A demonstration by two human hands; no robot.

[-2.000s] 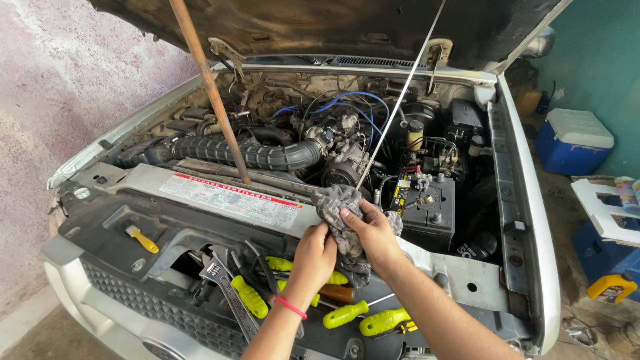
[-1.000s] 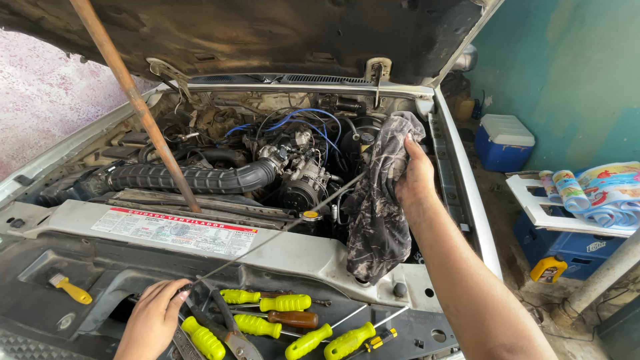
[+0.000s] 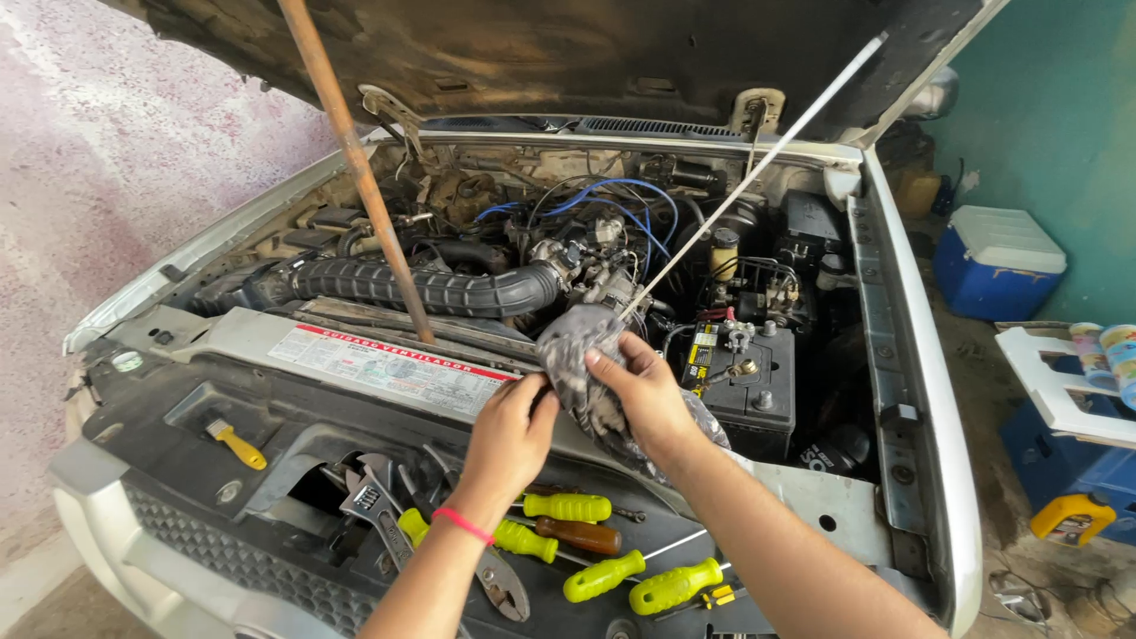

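My right hand (image 3: 646, 390) grips a crumpled grey patterned cloth (image 3: 581, 342) wrapped round the lower part of a long thin metal rod (image 3: 754, 169), which slants up to the right over the engine bay. Against the cloth's left side is my left hand (image 3: 515, 426), fingers curled; whether it holds the rod's end is hidden. A pink band circles the left wrist. Below the hands lie yellow-green-handled screwdrivers (image 3: 605, 575), a brown-handled tool (image 3: 579, 535), an adjustable wrench (image 3: 377, 506) and slip-joint pliers (image 3: 501, 581) on the black front panel.
A rusty pole (image 3: 355, 169) stands under the raised hood (image 3: 568, 53). Behind the hands are a ribbed air intake hose (image 3: 426, 288) and a battery (image 3: 754, 382). A yellow-handled brush (image 3: 238, 445) lies at left. A blue cooler (image 3: 998, 266) and a yellow bottle (image 3: 1072, 519) stand at right.
One second ago the hands were far apart, the cloth hanging from the right hand and the rod slanting between them. Now they are together at the cloth, with the rod pointing up right.
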